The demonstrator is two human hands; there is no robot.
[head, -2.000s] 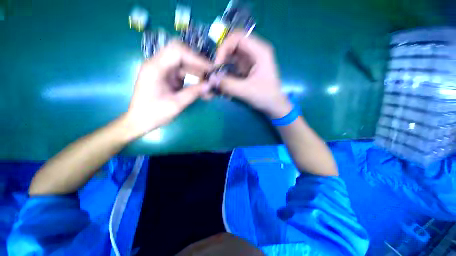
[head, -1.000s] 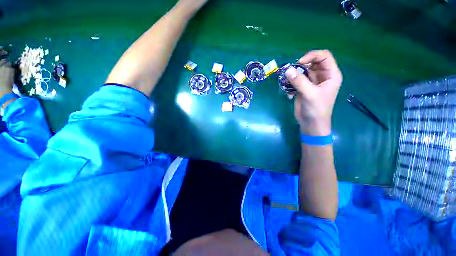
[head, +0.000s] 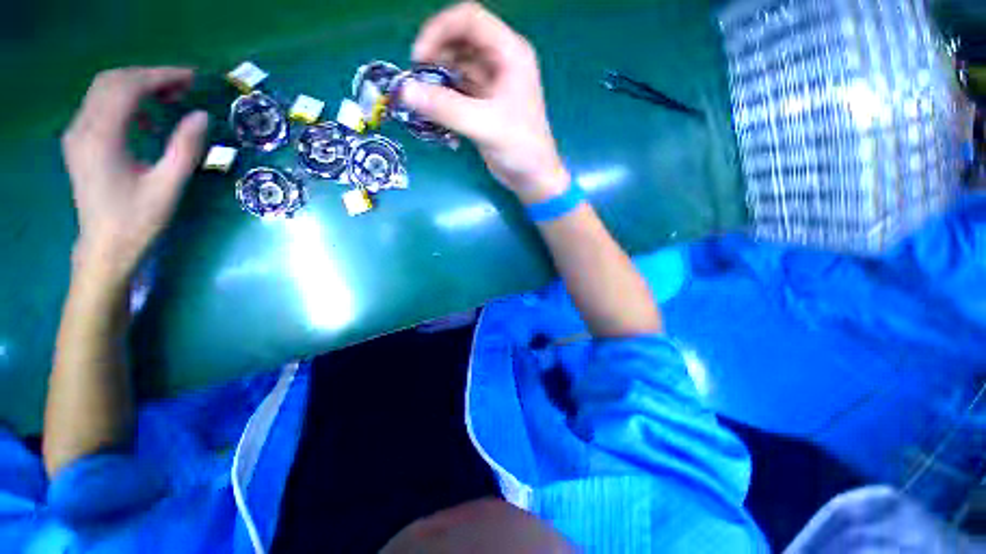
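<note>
Several round circuit board units lie grouped on the green bench, dark with silvery rings and pale centres, such as the front left one (head: 270, 193), the upper left one (head: 260, 119) and the one at the group's right (head: 376, 162). Small white tabs with yellow edges (head: 357, 201) lie beside them. My right hand (head: 481, 97) pinches another round unit (head: 430, 121) between thumb and fingers, close beside a unit on the bench (head: 376, 80). My left hand (head: 135, 162) is left of the group, thumb and fingers apart, with nothing clearly visible in it.
Dark tweezers (head: 654, 93) lie on the green bench (head: 519, 260) to the right of my right hand. A tall stack of clear-white gridded trays (head: 827, 130) stands at the right. The bench's near edge runs in front of my blue coat (head: 627, 433).
My left hand, reaching out of the top of view a second ago, is back beside the group. One more unit lies in the group. My right hand still holds a unit. The view has shifted.
</note>
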